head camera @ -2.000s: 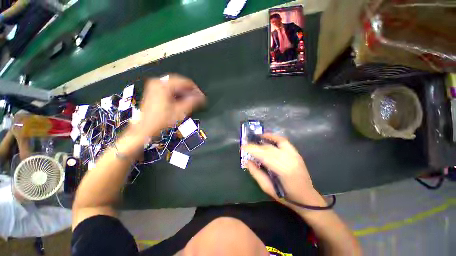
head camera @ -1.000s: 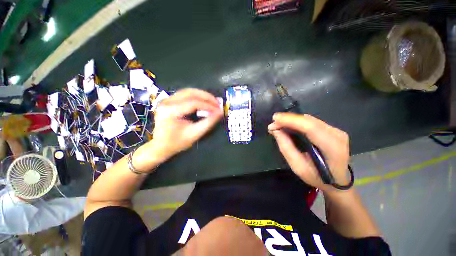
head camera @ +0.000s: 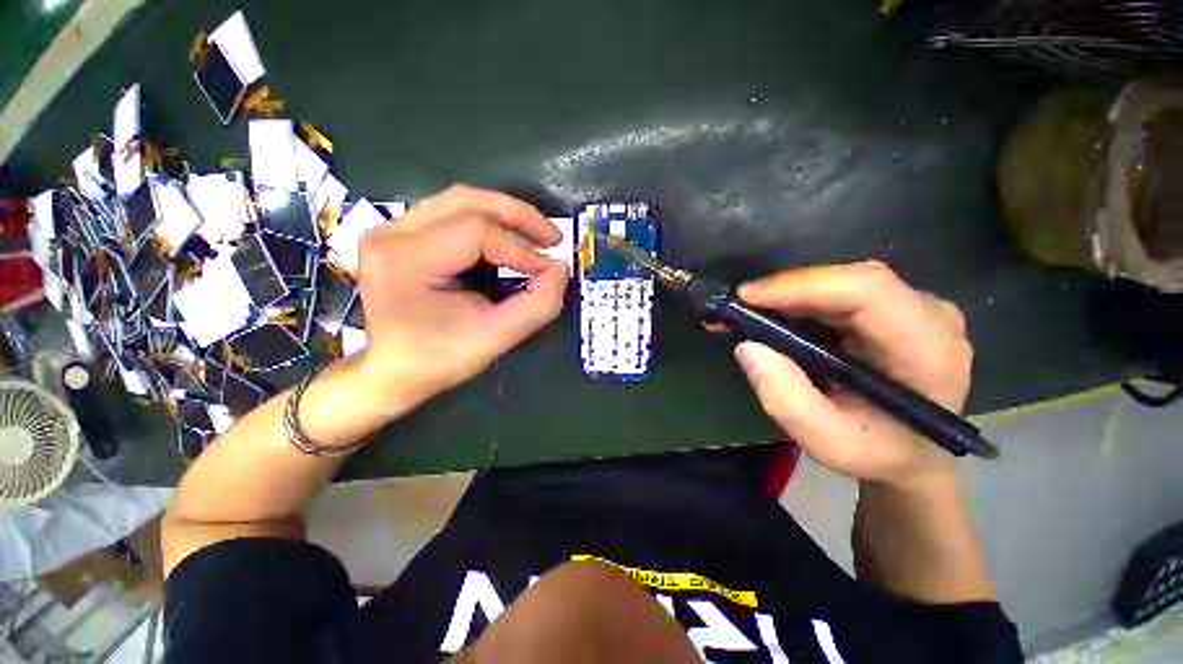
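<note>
A phone circuit board (head camera: 616,311), blue at its top and white with key spots below, lies on the dark green mat. My left hand (head camera: 454,305) pinches a small white LCD screen (head camera: 561,237) at the board's upper left edge. The screen's orange flex cable (head camera: 586,247) lies over that edge of the board. My right hand (head camera: 863,363) holds a black soldering iron (head camera: 830,366) like a pen. Its thin tip points left onto the board's upper part, at or close to the flex cable; exact contact cannot be told.
A pile of white and black LCD screens (head camera: 214,305) with orange tabs lies at the left. A round tan pot (head camera: 1148,182) stands at the right edge. Dark ribbed wire (head camera: 1038,46) is at the upper right. A small white fan (head camera: 20,441) is at the left edge.
My left hand has brought an LCD screen from the pile side to the board. My right hand has left the board, then swung the iron's tip left onto it. The view has shifted, and the smartphone is gone.
</note>
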